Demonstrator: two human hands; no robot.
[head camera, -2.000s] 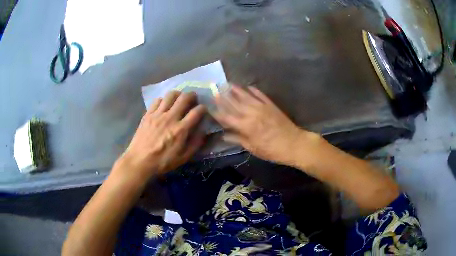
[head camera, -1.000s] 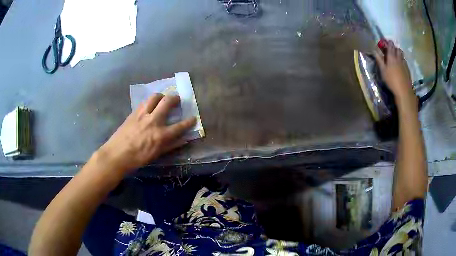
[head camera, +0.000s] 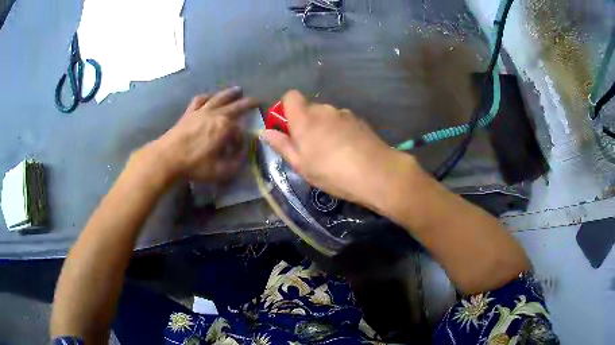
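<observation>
The iron (head camera: 297, 199) has a shiny metal body and a red handle part, and stands at the right side of the white backing piece (head camera: 236, 193), near the table's front edge. My right hand (head camera: 330, 151) is closed around its handle. My left hand (head camera: 209, 135) is over the white piece, fingers spread and slightly blurred; whether it grips the piece I cannot tell. The hand and iron cover most of the piece. The yellow-green panel and template cannot be made out.
A finished stack (head camera: 25, 195) is at the left edge. Green-handled scissors (head camera: 77, 81) lie beside the white pile (head camera: 131, 44) at upper left. Dark metal loops (head camera: 322, 15) are at the top. A dark pad (head camera: 516, 128) and the iron's green hose (head camera: 448, 133) are at the right.
My right hand has brought the iron from the right table edge to the white piece. The dark pad is now uncovered. My left hand has shifted slightly up and its fingers have lifted and spread.
</observation>
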